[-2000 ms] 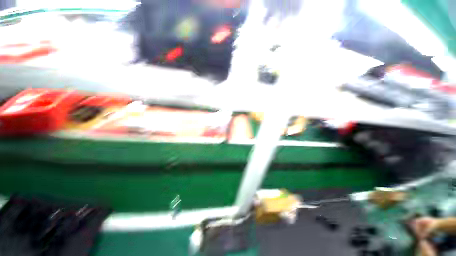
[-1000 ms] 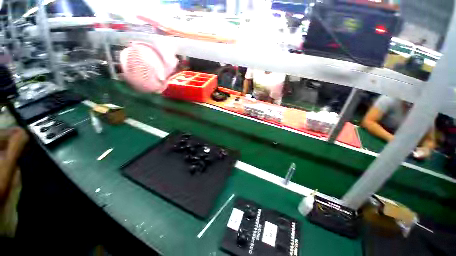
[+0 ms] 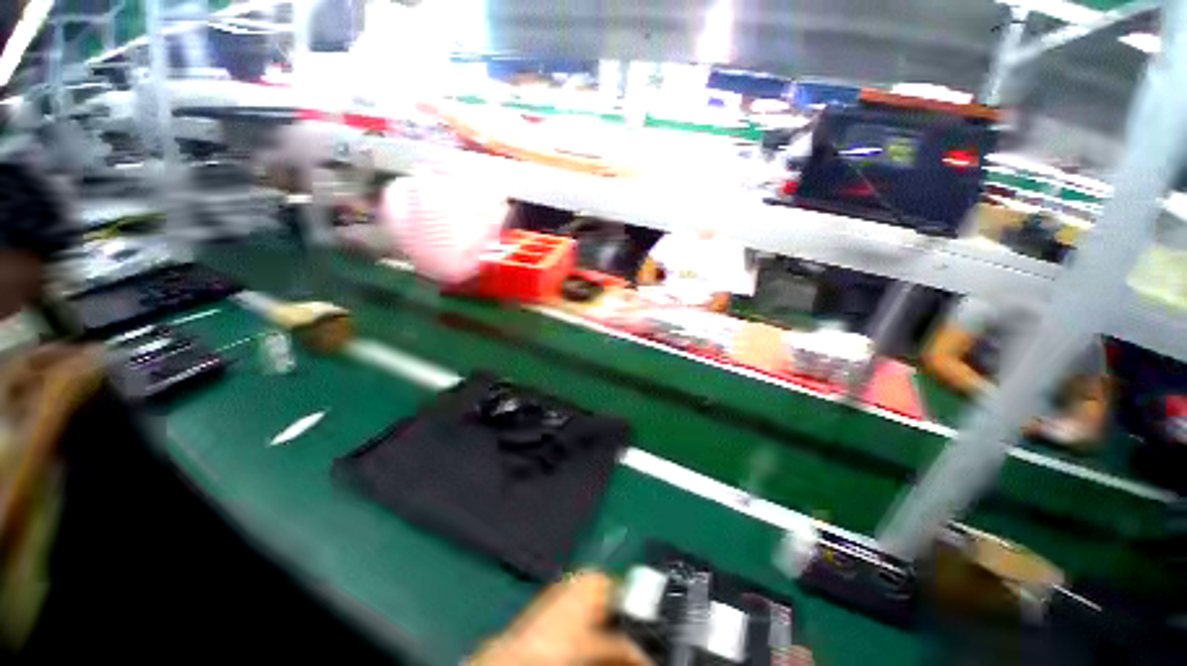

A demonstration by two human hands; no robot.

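Observation:
A black assembly fixture with white labels lies at the bottom centre, blurred and cut off by the lower edge. My left hand is at its left edge, fingers against it and seemingly gripping it. A small skin-coloured patch at its right edge, perhaps a fingertip of my right hand, is nearly all out of the picture. A black tray left of the fixture holds a pile of black housings near its far edge.
A white bottle, a spare fixture and a carton stand by the slanted white post. A pale tool lies left of the tray. People work at left and opposite.
My left hand has come into view at the fixture, with a possible right fingertip opposite. The view has shifted slightly, moving the tray a little right and down.

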